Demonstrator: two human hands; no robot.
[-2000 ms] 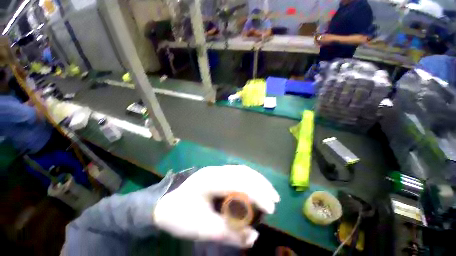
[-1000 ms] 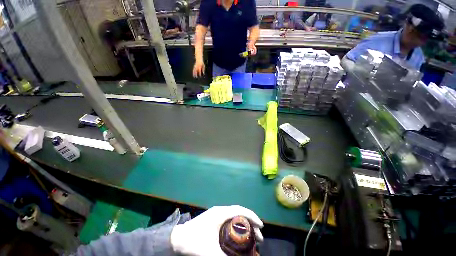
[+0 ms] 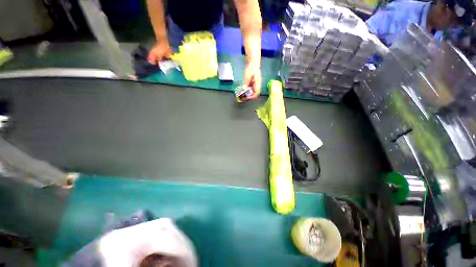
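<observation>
My left hand (image 3: 149, 244), in a white glove, is at the lower left, blurred and cut off by the bottom edge. It holds a round brown object (image 3: 158, 260), of which only the upper part shows; I cannot tell what it is. My right hand is not in view. A silver-white power supply unit (image 3: 304, 133) lies on the dark belt (image 3: 209, 135), with its coiled black cord (image 3: 306, 169) beside it. A divider bar in yellow-green film (image 3: 282, 156) lies just left of the unit.
A cream-yellow dross cup (image 3: 317, 240) stands on the green strip (image 3: 224, 219), near a yellow sponge tray (image 3: 348, 255) and a green-flanged solder spool (image 3: 399, 187). Metal cases (image 3: 326, 55) and yellow sheets (image 3: 198, 56) stand across the belt. Another person's hand (image 3: 252, 83) holds a small object over it.
The view has swung and come closer to the belt. My gloved hand is now lower left with the brown object. The person opposite has reached a hand with a small object over the belt.
</observation>
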